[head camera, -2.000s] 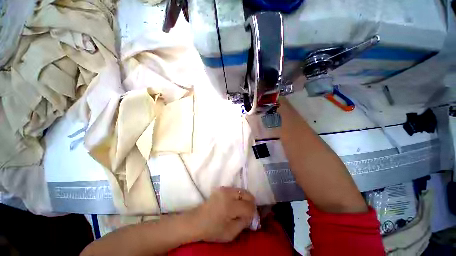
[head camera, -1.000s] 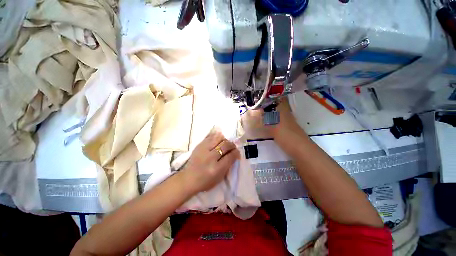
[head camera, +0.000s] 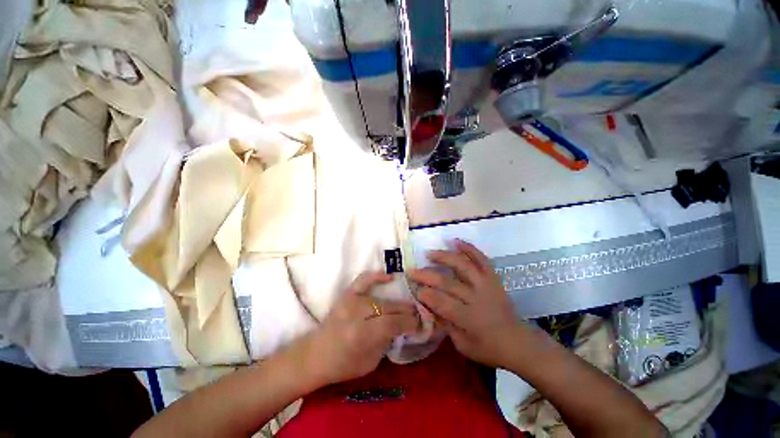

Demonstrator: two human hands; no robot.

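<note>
A cream garment piece (head camera: 342, 231) lies from under the bright light at the needle down to the table's front edge. A small black label (head camera: 393, 261) lies at its right edge, just above my fingers. My left hand (head camera: 376, 321), with a ring, grips the cloth edge near the front. My right hand (head camera: 466, 299) is beside it, its fingertips on the same edge, thumb side low. The presser foot area (head camera: 395, 158) is above both hands, partly lost in glare.
The white machine head (head camera: 530, 51) with its chrome guard (head camera: 425, 77) spans the top. A crumpled cream heap (head camera: 77, 128) is at left, with folded cream pieces (head camera: 282, 205) nearer. An orange-and-blue tool (head camera: 554, 145) lies right of the needle. A plastic packet (head camera: 658, 338) is below the table.
My right hand has come from beside the needle down to the front cloth edge. My left hand has shifted slightly down. The black label now shows at the cloth edge.
</note>
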